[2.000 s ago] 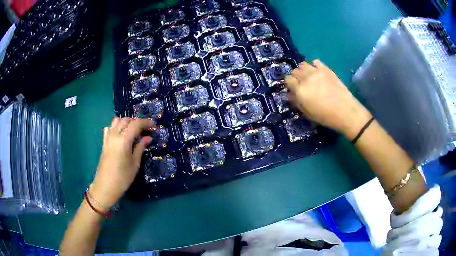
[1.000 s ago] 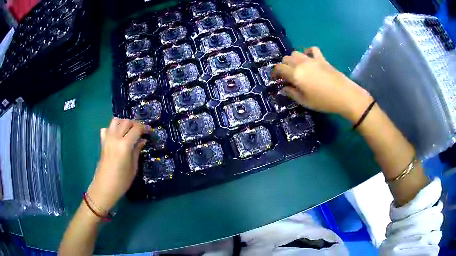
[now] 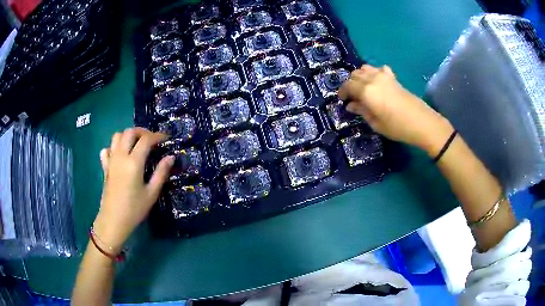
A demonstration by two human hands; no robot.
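A black blister tray (image 3: 269,194) lies on the green mat, with rows of circuit-board modules in its pockets. Two modules in the third column, such as this module (image 3: 292,128), show a lighter dot in the centre. My left hand (image 3: 128,170) is at the tray's left edge, thumb and fingers apart around a module (image 3: 186,162) in the left column; nothing shows between the fingers. My right hand (image 3: 382,104) is over the right column, its fingertips close together at a module (image 3: 342,115). Whether the fingertips hold a small part is hidden.
A stack of black trays (image 3: 60,54) stands at the upper left. Clear trays (image 3: 42,191) stand at the lower left. A tall clear tray stack (image 3: 490,101) is at the right, with a dark cluster on top. A white label (image 3: 83,121) lies on the green mat (image 3: 98,143).
My left thumb and fingers have spread apart, and the hand has shifted slightly left. My right hand has moved slightly right and down since one second ago. The view has shifted a little.
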